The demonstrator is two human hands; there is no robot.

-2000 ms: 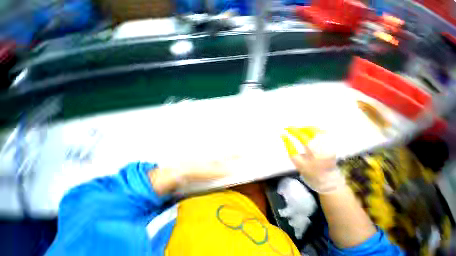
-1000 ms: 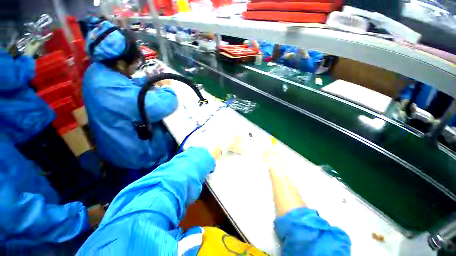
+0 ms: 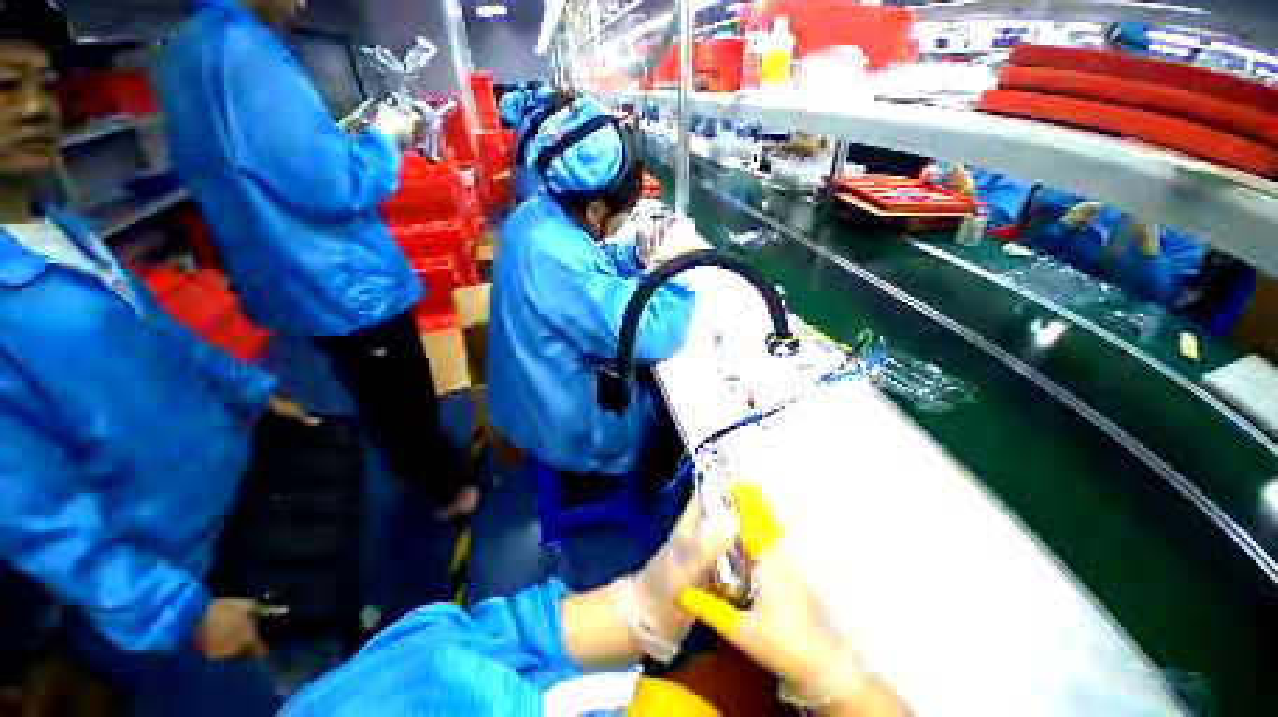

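A small clear, shiny unit with dark parts [image 3: 726, 532] is held upright between both hands at the near left edge of the white bench [image 3: 897, 490]. My left hand [image 3: 676, 572], in a thin clear glove, grips it from the left. My right hand [image 3: 779, 602], with yellow-orange finger cots, holds it from the right. The fingers hide part of the unit, and its details are blurred.
A seated coworker [image 3: 561, 322] is ahead on the left, beside a curved black hose [image 3: 701, 263]. A blue cable [image 3: 771, 411] crosses the bench. Clear plastic pieces [image 3: 918, 378] lie by the green conveyor [image 3: 981, 336]. Two people stand at left. A shelf [image 3: 925, 123] holds red trays.
The view has swung left. Both hands, a second ago stretched low over the bench, are now together and raised at its edge, around the clear unit.
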